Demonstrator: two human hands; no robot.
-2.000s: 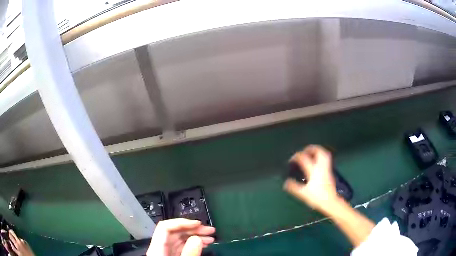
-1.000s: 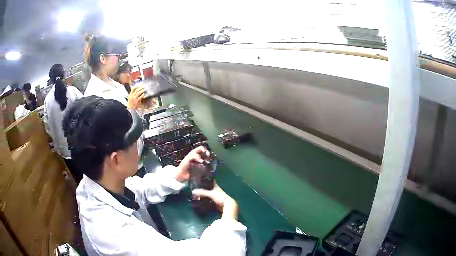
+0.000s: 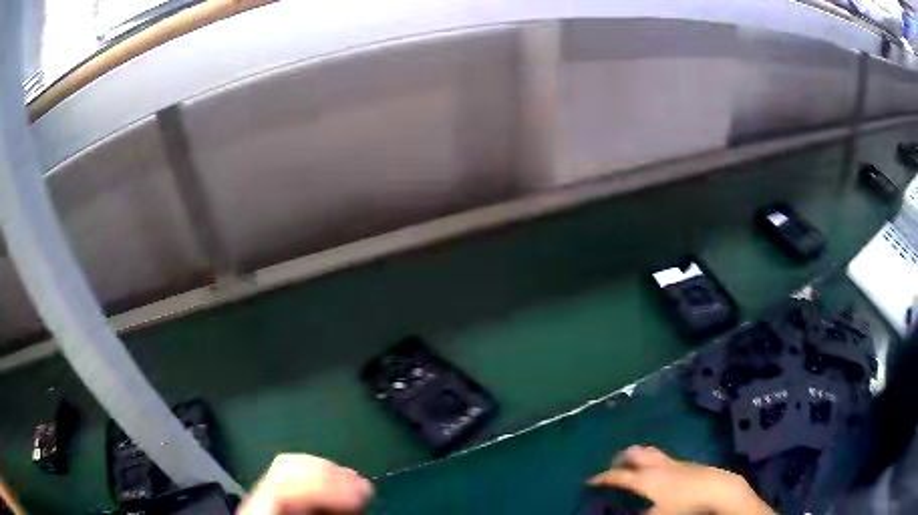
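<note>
My left hand (image 3: pixel 307 487) is at the bottom edge, cut off by it, and its fingertips and hold are hidden. My right hand (image 3: pixel 684 485) is lower right of centre, also cut off, with fingers bent over a dark object (image 3: pixel 607 500) that is mostly out of frame; whether it is gripped does not show. A black fitted unit (image 3: pixel 430 394) lies on the green conveyor between and above the hands. The pile of flat black panels (image 3: pixel 773 414) lies right of my right hand.
Black units with white labels (image 3: pixel 697 298) (image 3: pixel 791 231) lie on the belt (image 3: pixel 544 292) to the right. More black units (image 3: pixel 129 465) lie behind the metal upright (image 3: pixel 75 302) at left. A white tray (image 3: pixel 888 274) and a dark blurred shape (image 3: pixel 899 433) are at right.
The view has swung from the workers at left back to the conveyor. Both my hands are in view again, low in the frame; two seconds ago my right hand was over the belt.
</note>
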